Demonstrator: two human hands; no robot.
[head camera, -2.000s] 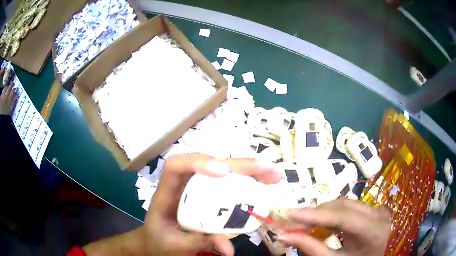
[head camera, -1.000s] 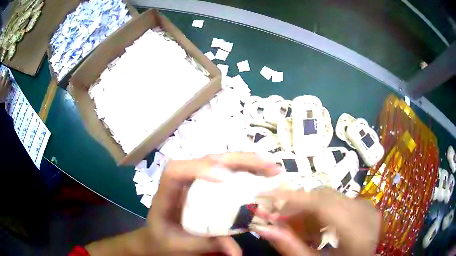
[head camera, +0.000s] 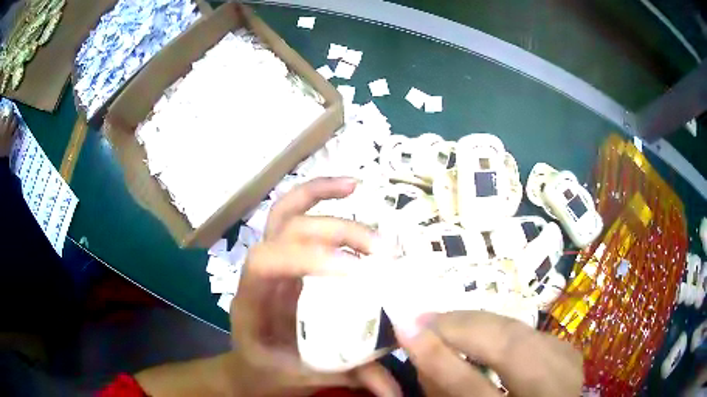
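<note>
My left hand (head camera: 267, 287) holds a cream housing (head camera: 337, 326) from the left, low in the middle of the view. The housing's face is overexposed; part of its dark rectangle (head camera: 385, 329) shows. My right hand (head camera: 488, 349) is at the housing's right end, fingertips touching at the dark rectangle. Whether the right fingers pinch a small part is hidden; no red lead shows between them now. More cream housings (head camera: 487, 182) are heaped behind the hands. The amber bundle with red strands (head camera: 628, 271) lies to their right.
An open carton (head camera: 267, 190) full of white squares stands at left, with squares (head camera: 378, 87) scattered beside it. A second carton (head camera: 136, 46) holds bluish-white pieces. A label sheet (head camera: 43, 186) and another person's hand (head camera: 6, 132) are far left. A grey rail (head camera: 535, 77) curves behind; housings (head camera: 690, 279) lie far right.
The housing has turned in my left hand, and the left fingers have lifted and spread. My right hand has stayed at its dark rectangle; the red lead is no longer visible. The view has shifted slightly.
</note>
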